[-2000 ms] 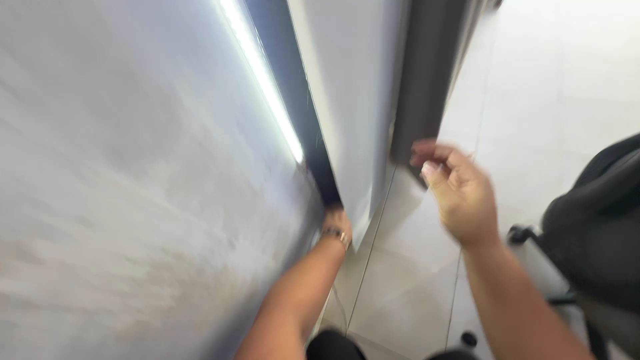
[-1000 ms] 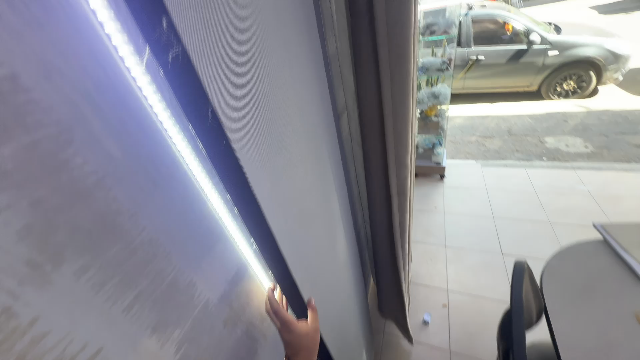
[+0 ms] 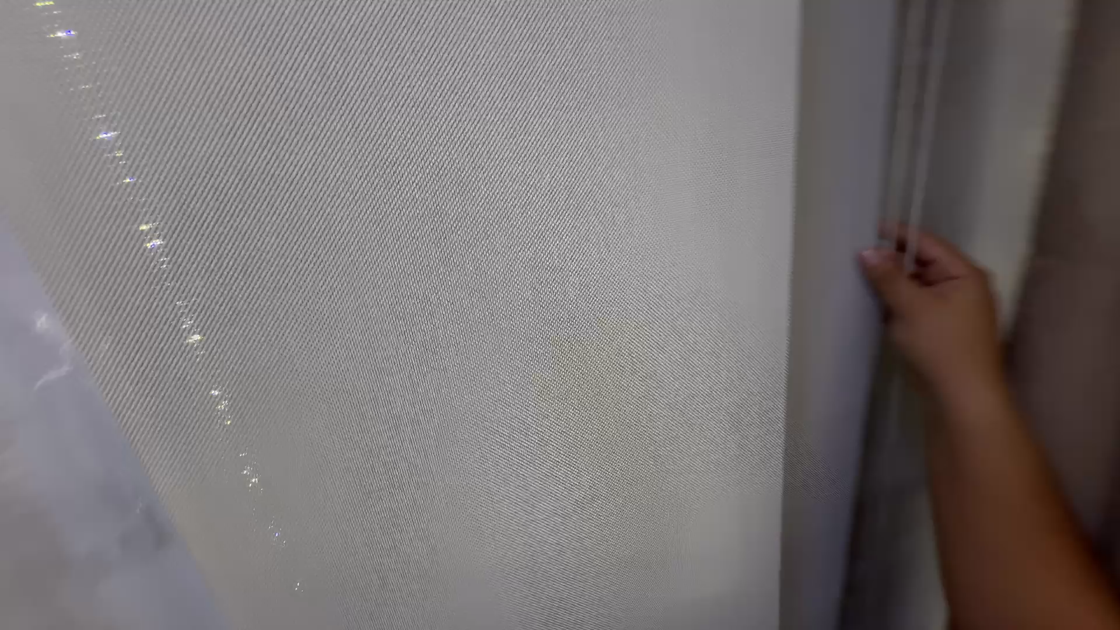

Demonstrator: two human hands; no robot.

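Note:
At the right, my right hand (image 3: 945, 306) is closed around a thin light cord (image 3: 919, 149) that hangs down beside the edge of a woven roller blind. The grey blind fabric (image 3: 525, 306) fills most of the view, with small points of light showing through it in a slanting line at the left. The thumb lies close to the pale strip along the blind's right edge. My left hand is not in view.
A grey mottled wall surface (image 3: 70, 455) shows at the lower left, past the slanted left edge of the blind. A brownish curtain (image 3: 1067, 350) hangs at the far right, behind my forearm.
The view has turned a lot, to face the blind. My right hand now holds a cord. The bright light strip, seen bare earlier, now shows only as points through the fabric.

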